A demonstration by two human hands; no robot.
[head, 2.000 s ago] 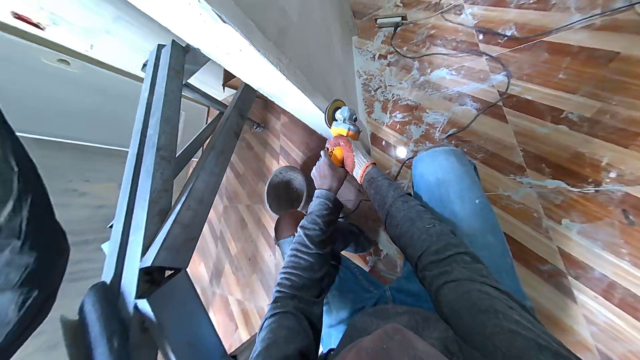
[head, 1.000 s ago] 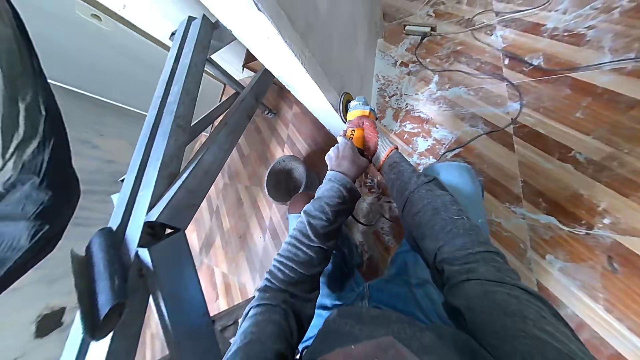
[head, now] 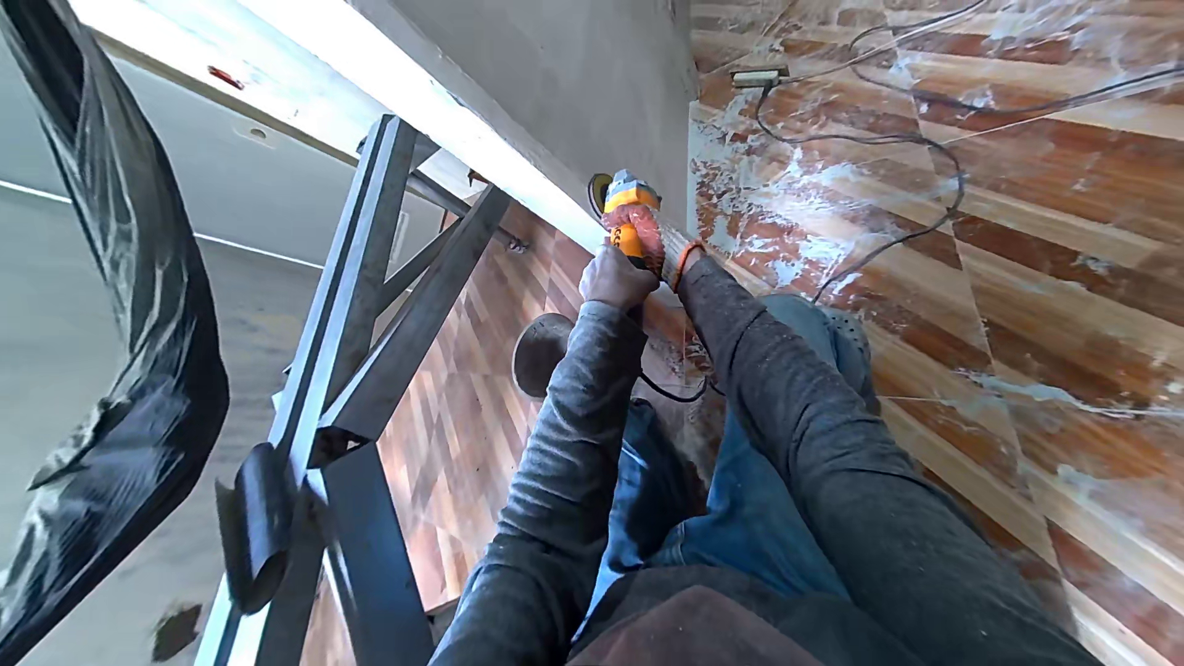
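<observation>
Both hands are on a yellow and grey angle grinder [head: 633, 198], whose disc [head: 600, 194] is at the edge of a grey plastered wall [head: 564, 102]. My right hand [head: 650, 239], in an orange-red and white work glove, is wrapped around the grinder's body near its head. My left hand [head: 615, 277] looks bare and closes on the body just behind it. Whether the disc touches the wall or spins I cannot tell. Below my hands a black cord [head: 675, 398] curves beside my knees.
A dark metal frame [head: 370, 277] stands on the left, with a black sheet [head: 148, 351] hanging beyond it. A round grey container [head: 542, 355] is by my left forearm. On the tiled floor at right lie a cable [head: 888, 139] and a connector block [head: 760, 79].
The view has shifted somewhat. Both hands stay on the grinder at the wall's edge, and no clear change of grip shows.
</observation>
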